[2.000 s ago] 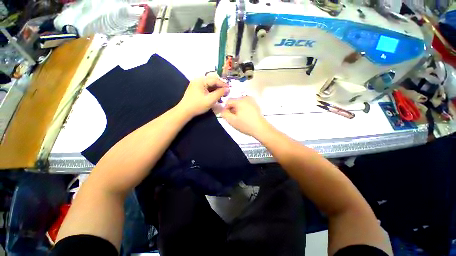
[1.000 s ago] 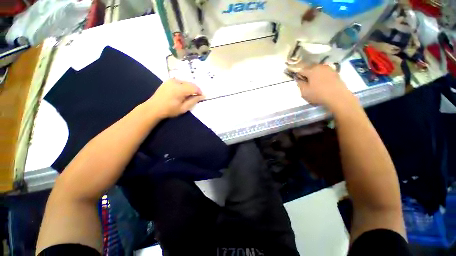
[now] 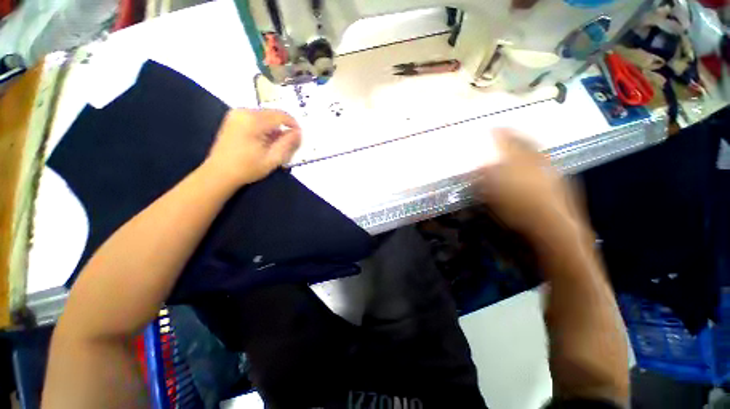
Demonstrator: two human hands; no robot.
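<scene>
A dark navy garment panel [image 3: 152,120] lies on the white machine table, left of the needle area, its lower part hanging over the front edge. My left hand [image 3: 254,146] is at the panel's right edge, fingers curled together; a tiny pale spot shows at the fingertips, but whether it is held is unclear. My right hand [image 3: 520,176] is blurred, over the table's front edge; its fingers cannot be made out. Thread snips [image 3: 427,67] lie on the machine bed, right of the needle. The white sewing machine [image 3: 512,60] is cut off by the top edge.
An orange-red part [image 3: 274,49] sits left of the needle. A red cord coil [image 3: 630,80] lies at the table's right end. A ruler strip [image 3: 416,209] runs along the front edge. A wooden strip is at left [image 3: 16,160]. A blue basket [image 3: 672,339] stands low at right.
My hands have parted; my right hand went right to the snips, then came back toward the front edge. The snips now lie farther back. The view has shifted right.
</scene>
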